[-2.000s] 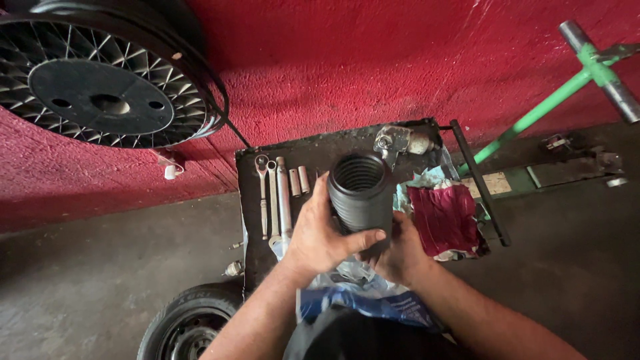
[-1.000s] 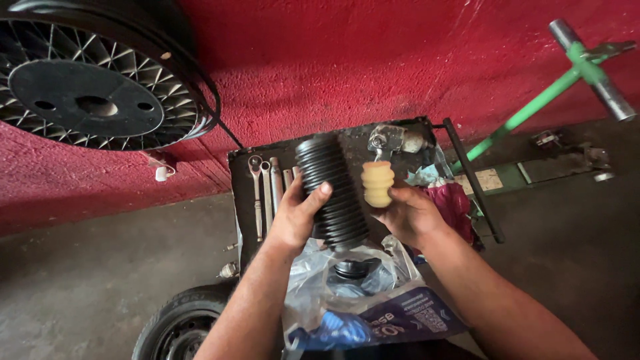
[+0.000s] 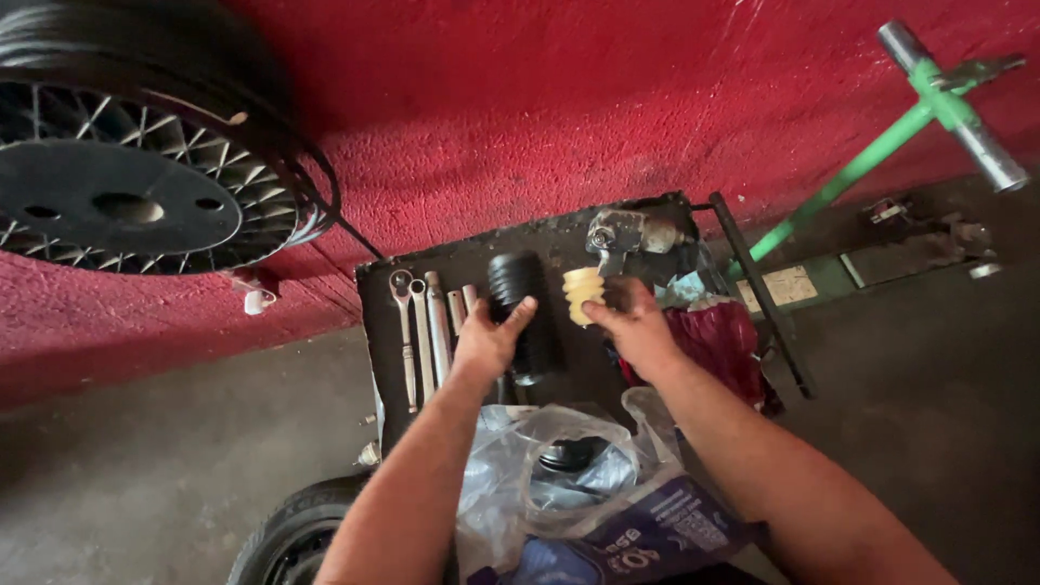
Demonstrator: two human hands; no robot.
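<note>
My left hand [image 3: 491, 337] is around the black ribbed rubber dust boot [image 3: 520, 296], which lies lengthwise on the dark tool tray [image 3: 581, 382]. To its right, my right hand [image 3: 638, 321] has its thumb and fingers on a cream-coloured foam bump stop [image 3: 582, 294]. Left of the boot lie a ratchet [image 3: 405, 341], a ring spanner [image 3: 422, 337], a long metal bar [image 3: 439, 325] and short sockets. Near my forearms, a clear plastic bag [image 3: 520, 455] with blue print holds a black round part [image 3: 569, 455].
An impact wrench [image 3: 630, 236] lies at the tray's back, a dark red cloth [image 3: 715, 345] at its right side. A large cable reel [image 3: 122, 195] hangs at upper left. A tyre [image 3: 301, 536] lies below left. At right stands a green jack with its handle [image 3: 845, 175], near the red wall [image 3: 520, 106].
The boot and the bump stop have come apart from each other and down onto the tray. Two seconds ago both hands were around the boot, and the bump stop was not visible.
</note>
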